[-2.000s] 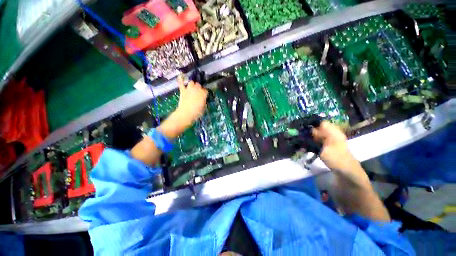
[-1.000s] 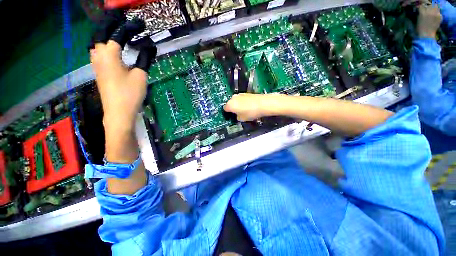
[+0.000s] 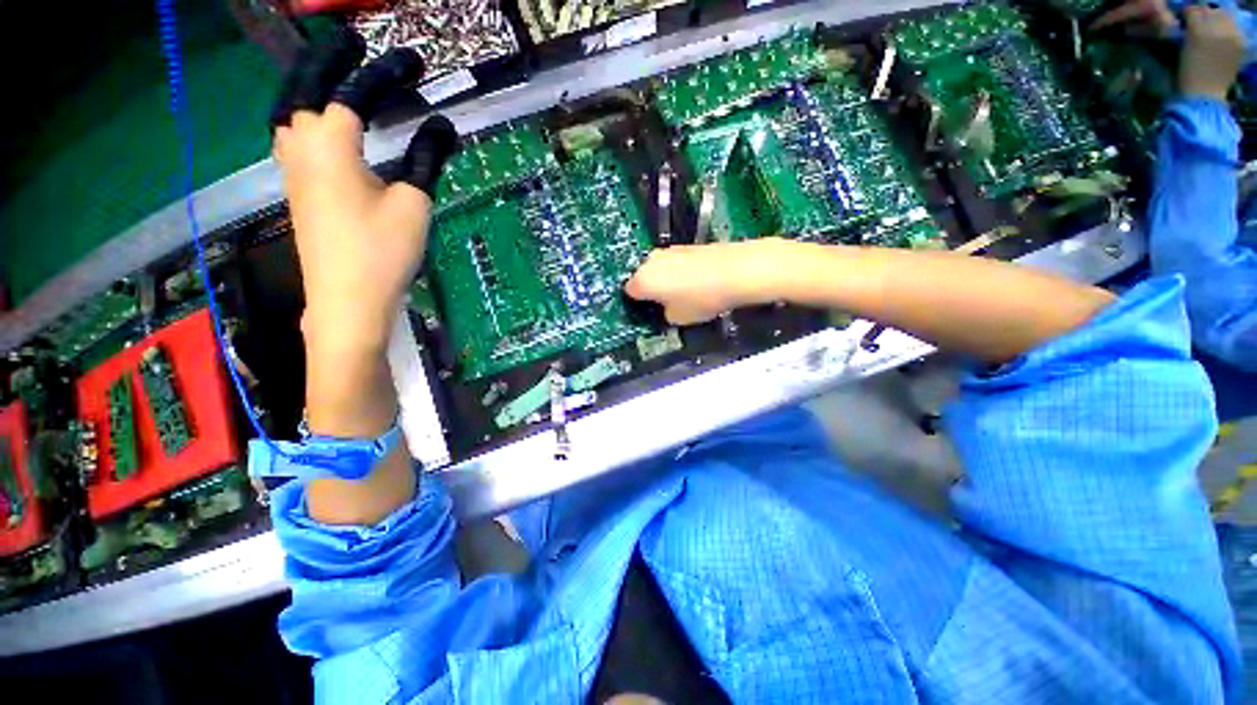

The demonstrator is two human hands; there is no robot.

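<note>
A green main circuit board (image 3: 517, 276) lies in a black carrier in front of me. My left hand (image 3: 361, 193), with black finger cots, is raised at the board's upper left, fingers apart beside the bin of silver components (image 3: 438, 35); nothing shows in it. My right hand (image 3: 682, 282) rests at the right edge of this board with its fingers bent down and its fingertips hidden, so I cannot tell whether it holds anything. A second board (image 3: 793, 159) to the right has a small green board standing tilted on it.
At left, a red tray (image 3: 207, 413) holds two narrow green boards on a carrier. A white metal rail (image 3: 483, 485) runs along the front. A bin of tan components (image 3: 565, 14) is at the top. Another person's blue sleeve and hand (image 3: 1213, 55) are at upper right.
Since two seconds ago, my right hand has moved left from the second board to the nearer board, and my left hand has moved left off the board's top. Over the last second both hands barely moved.
</note>
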